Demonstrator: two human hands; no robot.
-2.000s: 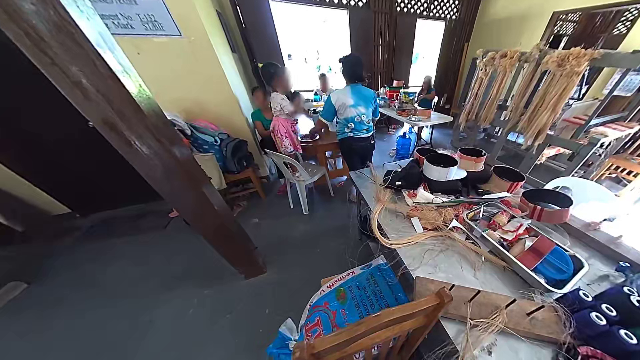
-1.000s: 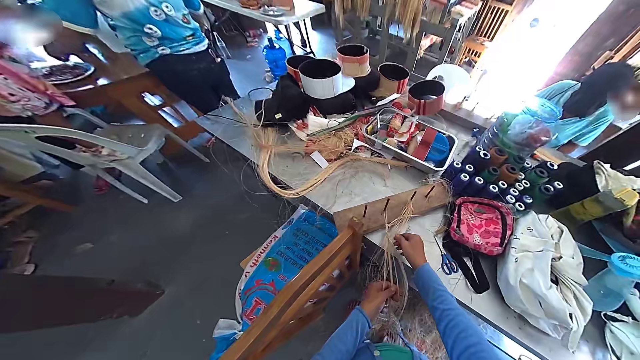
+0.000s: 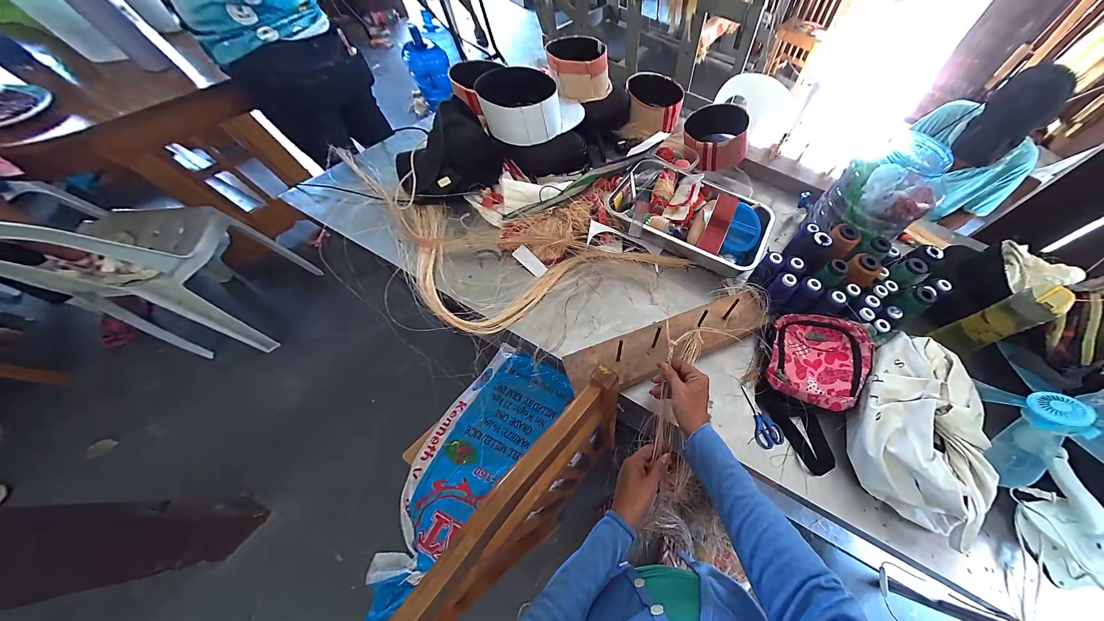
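Observation:
Pale plant fibre strands point(image 3: 662, 423) run from a slotted wooden board point(image 3: 634, 349) at the table's edge down toward my lap. My right hand point(image 3: 687, 398) pinches them just below the board. Lower and to the left, my left hand point(image 3: 636, 487) is closed around the same strands. A loose tangle of fibre point(image 3: 690, 526) lies in my lap. Blue-handled scissors point(image 3: 766, 429) rest on the table point(image 3: 604, 312) to the right of my right hand. A long hank of fibre point(image 3: 427, 276) curves over the table's left part.
A wooden chair back point(image 3: 517, 509) and a printed sack point(image 3: 483, 431) stand left of my arms. Thread spools point(image 3: 828, 259), a pink bag point(image 3: 819, 360) and white cloth point(image 3: 918, 431) lie right. Beyond are a metal tray point(image 3: 733, 269) and cylindrical bands point(image 3: 517, 105). People are near the table.
The view has swung down and right to the table. My hands, out of view two seconds ago, are now in view at the strands by the slotted board.

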